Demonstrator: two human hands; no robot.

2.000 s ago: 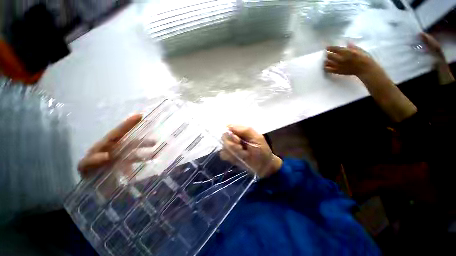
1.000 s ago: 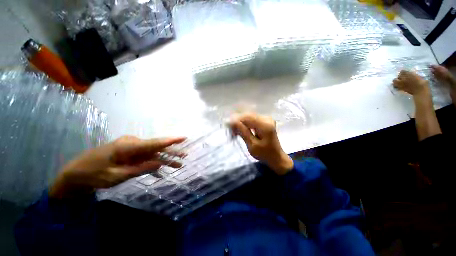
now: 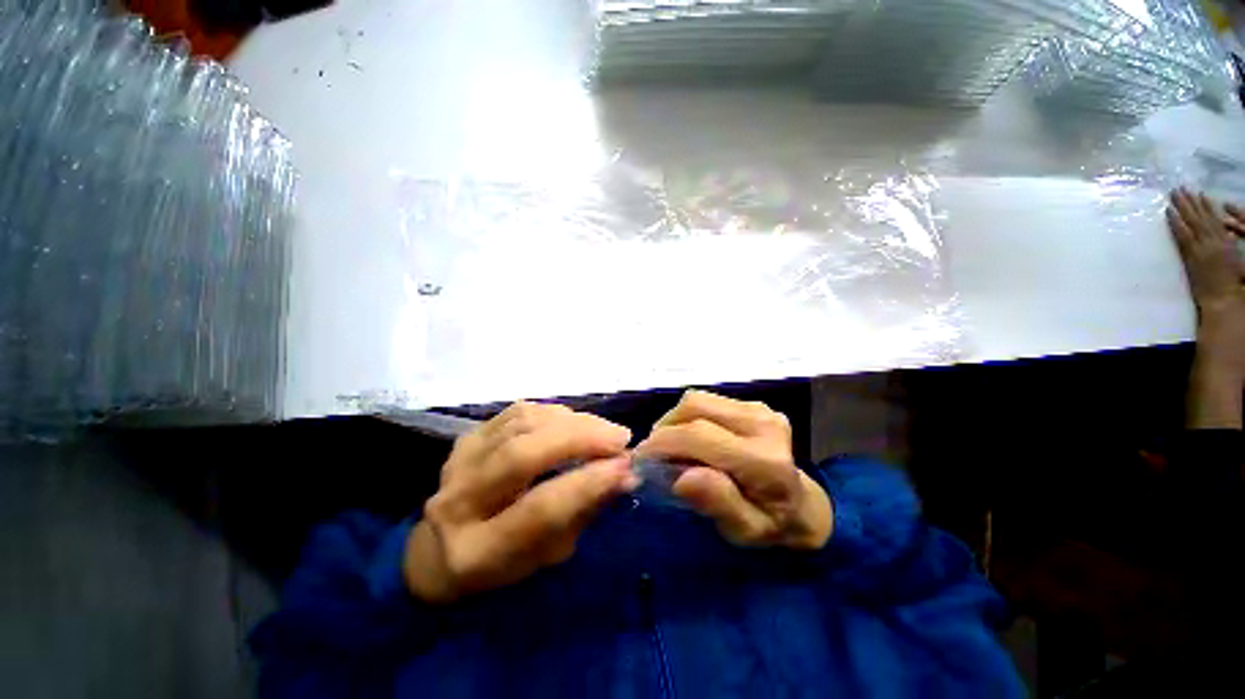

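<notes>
My left hand [image 3: 526, 492] and my right hand [image 3: 737, 467] meet fingertip to fingertip over my blue-clothed lap, just below the table's front edge. Both pinch clear plastic [image 3: 658, 478], a small part of which shows between the fingers. Whether it is the edge of a compartment tray or film I cannot tell; the hands hide most of it. A thin greyish clear edge [image 3: 434, 421] shows beside my left hand at the table edge. A wrinkled clear film [image 3: 894, 225] lies flat on the white table [image 3: 341, 246] in front, with bright glints.
A tall mass of clear trays on edge [image 3: 137, 246] stands at the left. Flat tray stacks [image 3: 737, 55] lie at the back. An orange item [image 3: 205, 34] is cut off at the top left. Another person's hand [image 3: 1204, 246] rests on the table at the far right.
The tray's pocketed face no longer shows. My hands have come together, lower and over the lap. The view has shifted, showing more of the upright stack and the film on the table.
</notes>
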